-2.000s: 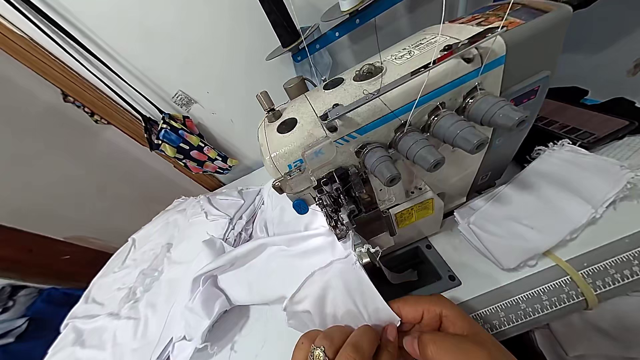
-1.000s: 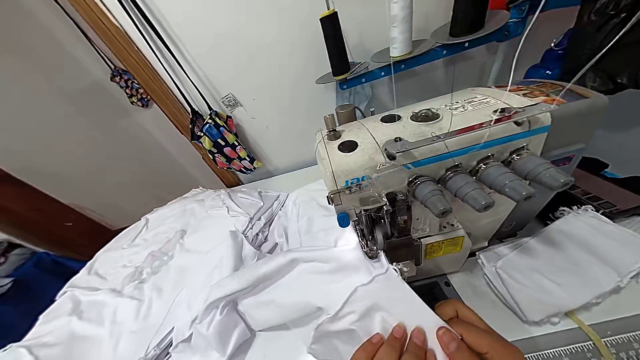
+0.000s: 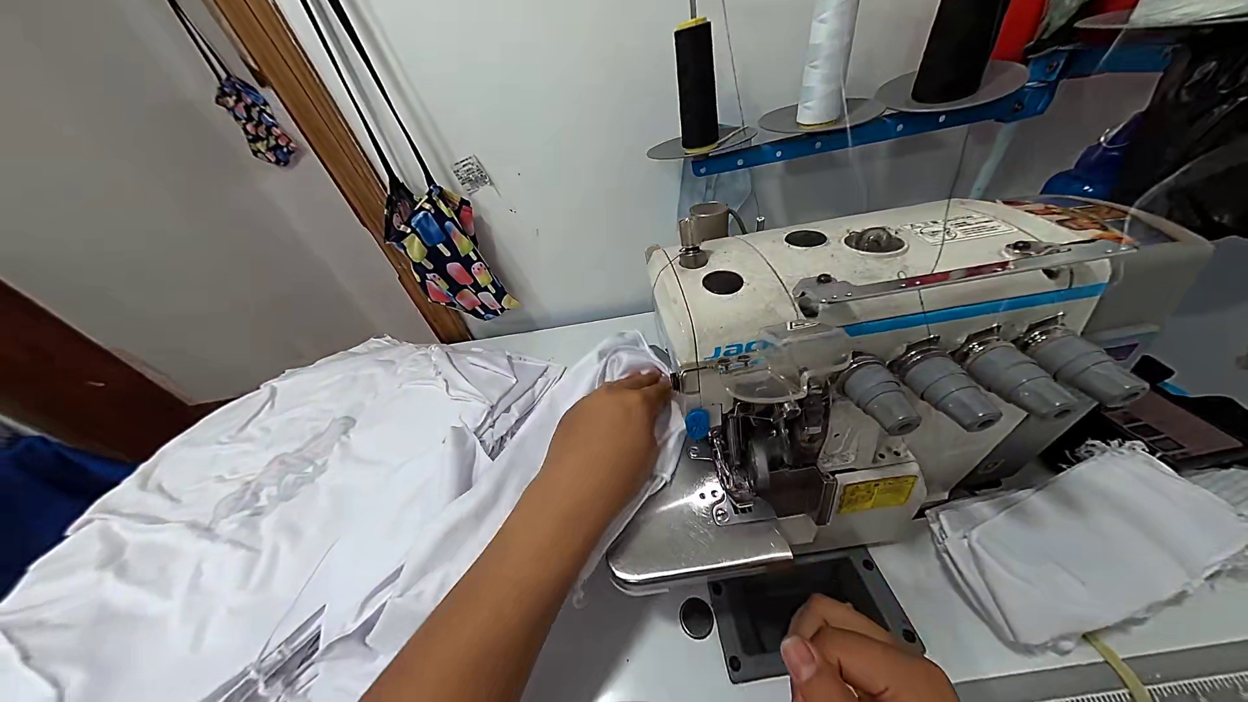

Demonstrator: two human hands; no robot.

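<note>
My left hand (image 3: pixel 614 424) reaches to the left end of the white overlock sewing machine (image 3: pixel 877 283), its fingers on white fabric (image 3: pixel 390 468) that spreads in folds over the table's left side. Whether the fingers pinch the cloth is hard to see. The steel cloth plate (image 3: pixel 702 536) below the presser area lies bare. My right hand (image 3: pixel 848 653) is at the lower edge with curled fingers, over the black-framed opening (image 3: pixel 741 624) in the table; nothing shows in it, though its inside is hidden.
A stack of white cut fabric pieces (image 3: pixel 1092 546) lies right of the machine, by a ruler tape (image 3: pixel 1199 687) along the table edge. Behind rise thread cones, one black (image 3: pixel 695 88) and one white (image 3: pixel 827 63), on a blue stand (image 3: pixel 877 127). Patterned pouches (image 3: pixel 453 253) hang at the wall.
Both hands were together on the fabric at the front of the machine. My left hand has moved to the machine's far left side, the fabric has come off the plate, and my right hand is apart from it.
</note>
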